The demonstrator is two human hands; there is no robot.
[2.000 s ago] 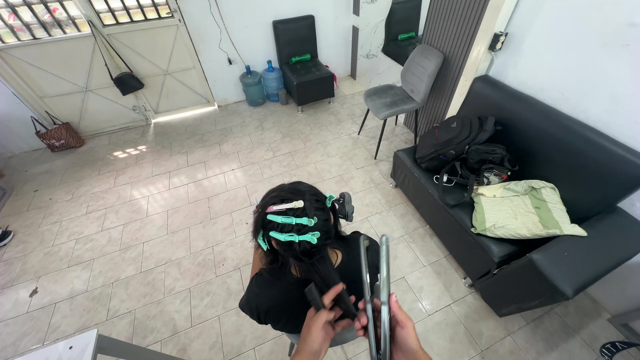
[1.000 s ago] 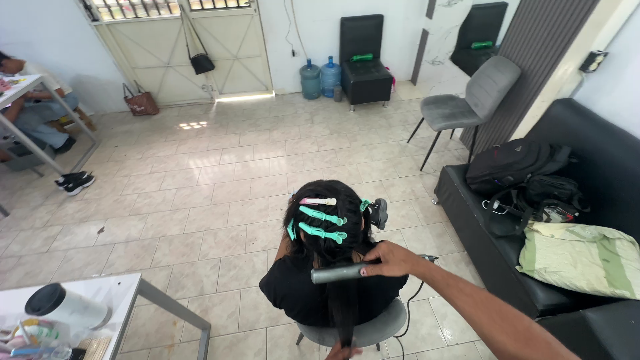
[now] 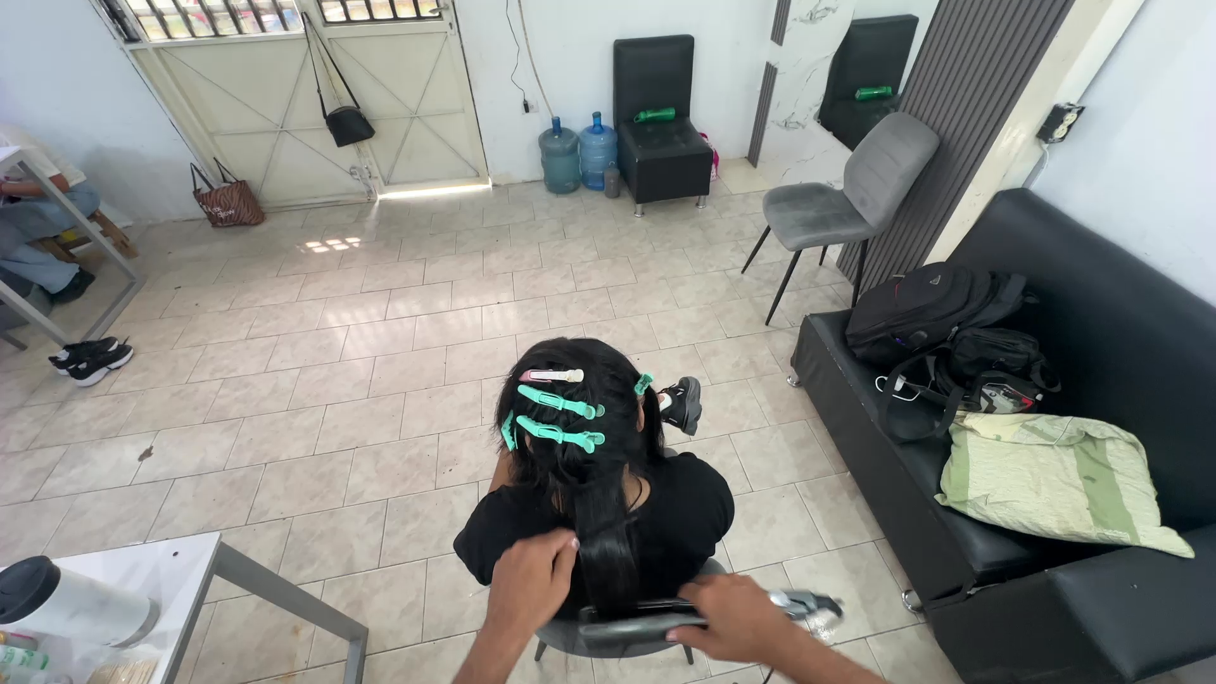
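Note:
A seated person (image 3: pixel 684 503) in a black top has dark hair (image 3: pixel 570 366) held up by teal sectioning clips (image 3: pixel 560 435) and a pink and white clip (image 3: pixel 551 376). My right hand (image 3: pixel 727 617) grips a flat iron (image 3: pixel 646 624), which lies crosswise near the lower end of a straight hair section (image 3: pixel 608 551) down the back. Just left of that section is my left hand (image 3: pixel 537 575), its fingers bent against the hair and top; whether it pinches anything is hidden.
At lower left, a white table (image 3: pixel 180 570) carries a tumbler (image 3: pixel 81 600). A black sofa (image 3: pixel 1007 532) with a backpack (image 3: pixel 912 309) and a pillow (image 3: pixel 1064 475) stands right. A grey chair (image 3: pixel 826 214) is farther back. Another person (image 3: pixel 47 218) sits far left.
The flat iron has moved down the hair section to near its lower end. My left hand, low at the hair's end a second ago, is now higher, beside the section.

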